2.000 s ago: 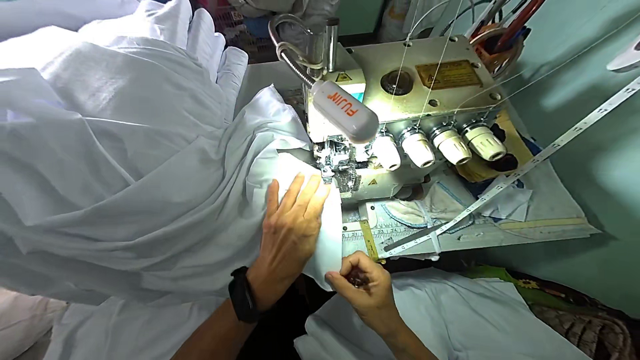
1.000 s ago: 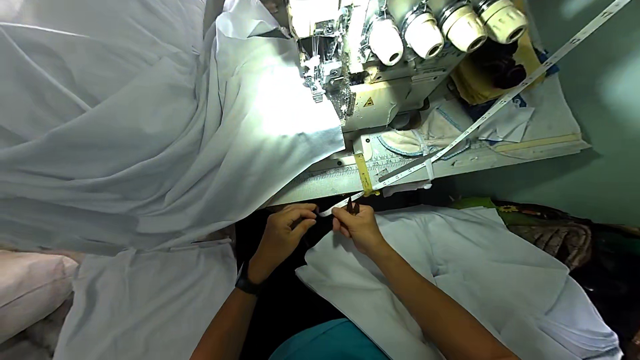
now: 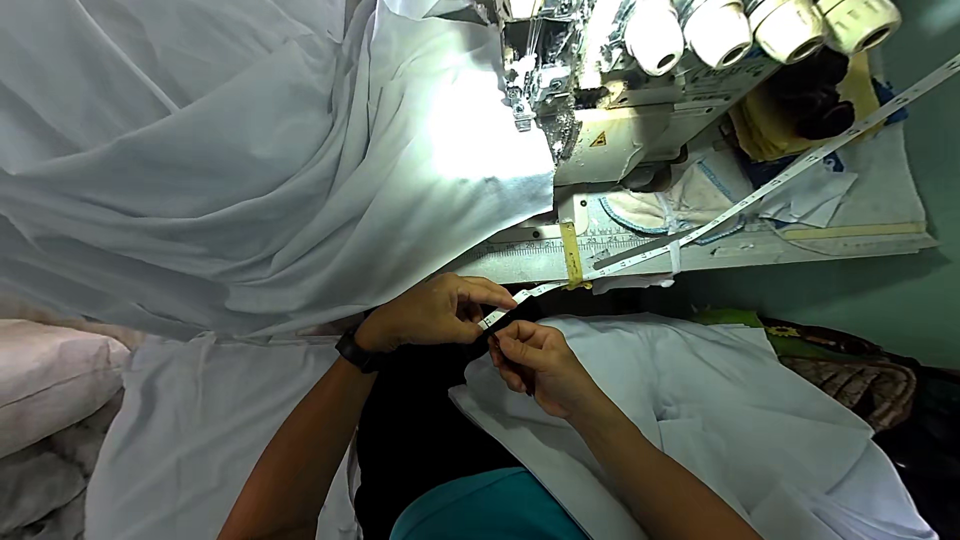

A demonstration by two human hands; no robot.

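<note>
My left hand point(image 3: 442, 311), with a dark band at its wrist, pinches the lower end of a white measuring tape point(image 3: 637, 259) between thumb and fingers. The tape runs from there up to the right, over the table edge. Just below and to the right, my right hand point(image 3: 532, 360) is curled near the tape end, with something small and dark partly hidden in its fingers; I cannot tell what it is. White fabric point(image 3: 300, 172) spreads from the left up to the presser foot point(image 3: 522, 112) of an overlock sewing machine point(image 3: 615, 135).
A ruler scale point(image 3: 517, 259) runs along the table's front edge, crossed by a yellow tape strip point(image 3: 571, 255). More white fabric point(image 3: 675, 405) lies over my lap at the right. Cloth scraps point(image 3: 810, 191) rest beside the machine, and a pale stuffed bundle point(image 3: 52, 382) sits at the far left.
Two seconds ago my left hand lay flat on the white fabric beside the presser foot and my right hand touched its edge. Both have left it for the measuring tape's end. The view has shifted markedly.
</note>
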